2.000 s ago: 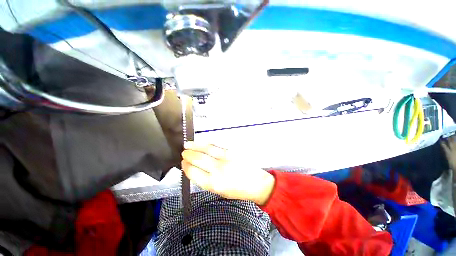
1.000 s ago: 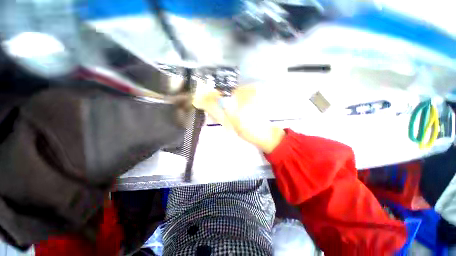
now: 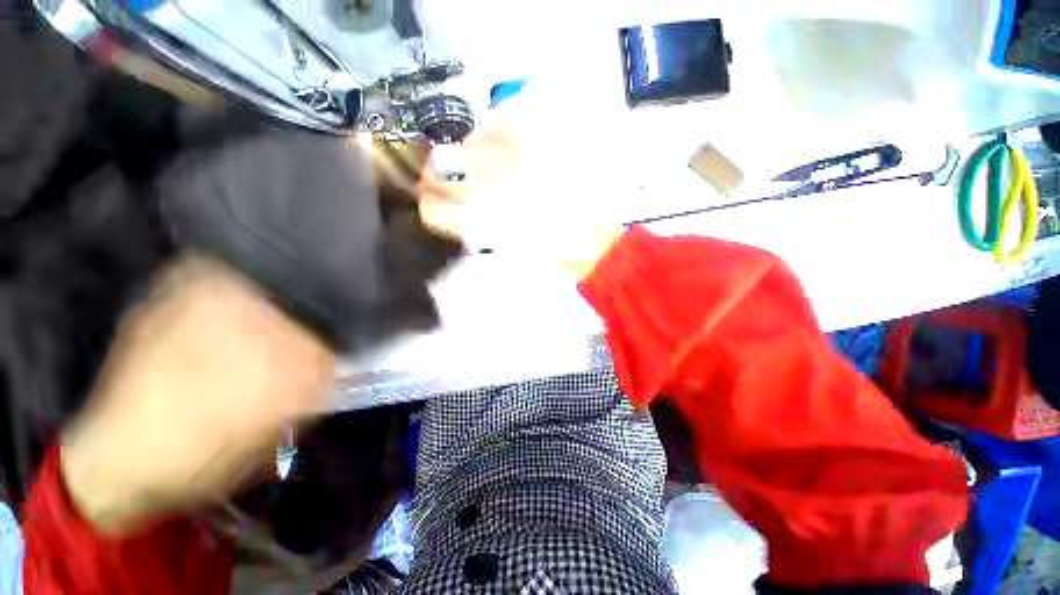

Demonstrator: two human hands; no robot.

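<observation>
The dark garment (image 3: 291, 233) is bunched on the left of the machine table, its edge running to the sewing head's metal parts (image 3: 436, 114). My right hand (image 3: 511, 203) is washed out by glare; its fingertips are at the garment edge just beside the needle area. Whether they grip the cloth is unclear. My left hand (image 3: 198, 395) is strongly blurred over the near left part of the garment, and its fingers cannot be made out. The zipper strip cannot be made out.
A black block (image 3: 677, 62) stands beyond the table's middle. A tan tab (image 3: 715, 169), black snips (image 3: 843, 169) and green-and-yellow-handled scissors (image 3: 994, 200) lie to the right. A red crate (image 3: 959, 366) is below the table at right.
My left hand has come into view at lower left. My right hand went from the zipper strip up to the needle area and remains there. The strip has dropped from sight and the garment has shifted.
</observation>
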